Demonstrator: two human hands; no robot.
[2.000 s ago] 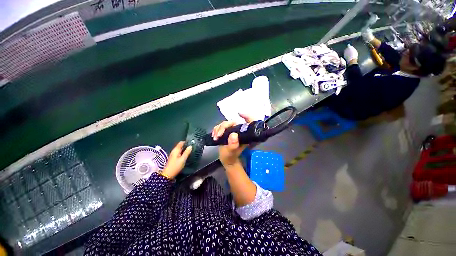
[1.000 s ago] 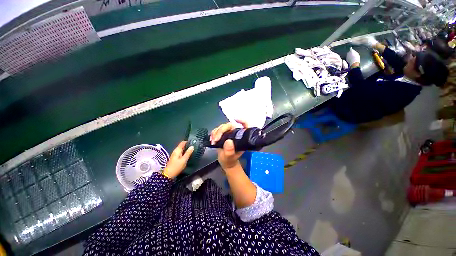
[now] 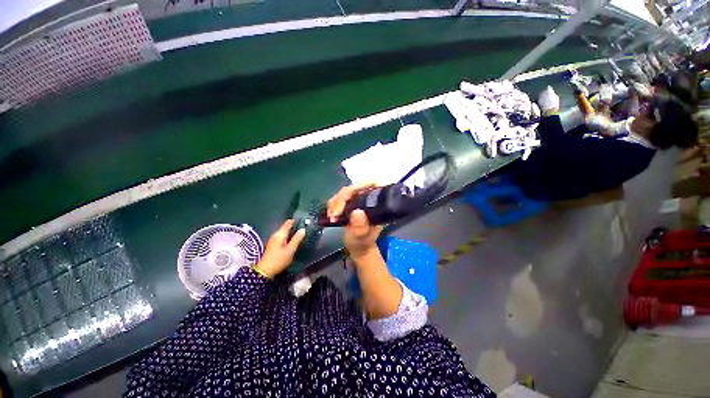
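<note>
My right hand (image 3: 360, 216) is closed around the black electric screwdriver (image 3: 389, 204), held nearly level above the bench edge, its tip end pointing left and its black cord looping at the tail. My left hand (image 3: 281, 247) holds the dark green fan guard (image 3: 310, 230) at its left side. The screwdriver's front end meets this guard; the bit and any screw cannot be made out. A white round fan housing (image 3: 221, 260) with a ribbed grille lies on the bench left of my left hand.
A white cloth or sheet (image 3: 384, 165) lies behind the screwdriver. White plastic parts (image 3: 495, 115) are heaped beside a coworker (image 3: 589, 159) at the right. A clear blister tray (image 3: 74, 291) lies at the left. A blue stool (image 3: 411, 267) stands by the bench. The recessed green belt (image 3: 257, 97) runs behind.
The screwdriver's tail has tilted up slightly and its cord has shifted. My left hand stays at the dark guard. The coworker's further hand has moved.
</note>
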